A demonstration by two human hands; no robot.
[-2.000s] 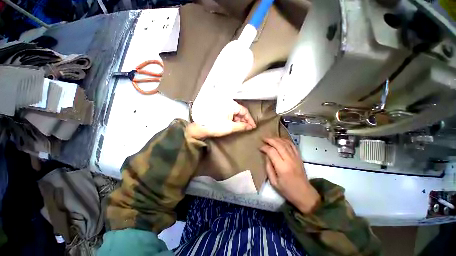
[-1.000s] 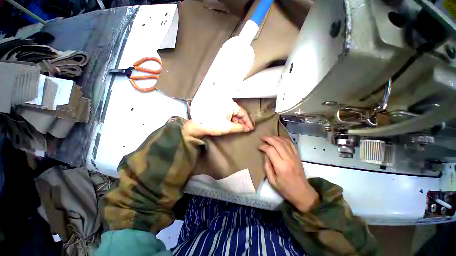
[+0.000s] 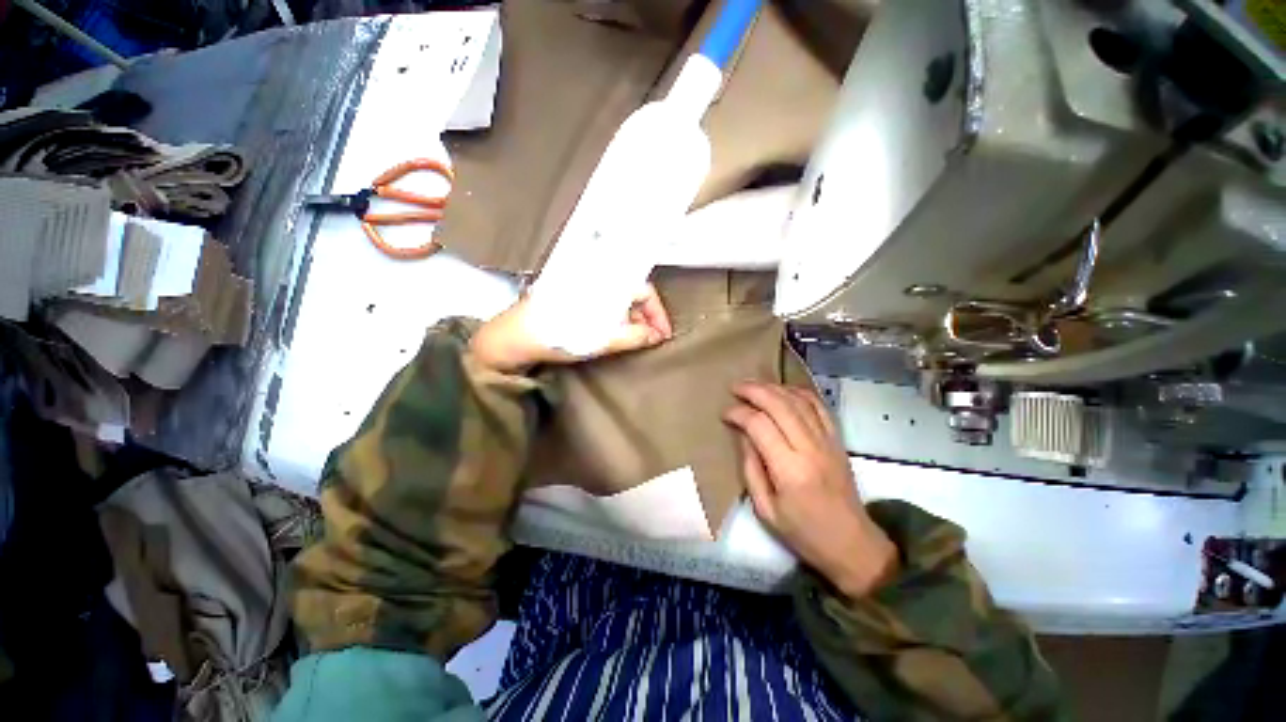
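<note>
A brown panel (image 3: 635, 409) lies on the white table beside the sewing machine head (image 3: 903, 169), with a pale backing (image 3: 652, 508) showing at its near edge. My left hand (image 3: 592, 332) is partly hidden by the white nozzle (image 3: 621, 212); its thumb and fingertips close together at the panel's seam. Whether they pinch cloth or thread is too small to tell. My right hand (image 3: 804, 473) rests on the panel's right part, fingers slightly spread and flat, below the machine head. The needle area is hidden by the head.
Orange-handled snips (image 3: 409, 209) lie on the table (image 3: 360, 339) at left. Bundled cut pieces (image 3: 134, 268) sit on the grey side surface (image 3: 289, 127). A beige fabric bundle (image 3: 212, 564) is below at left. Tension knobs (image 3: 1046, 426) and a dark switch box (image 3: 1241, 576) are at right.
My left hand has moved left, away from the machine head, and the panel's near part has shifted slightly left. My right hand has hardly moved.
</note>
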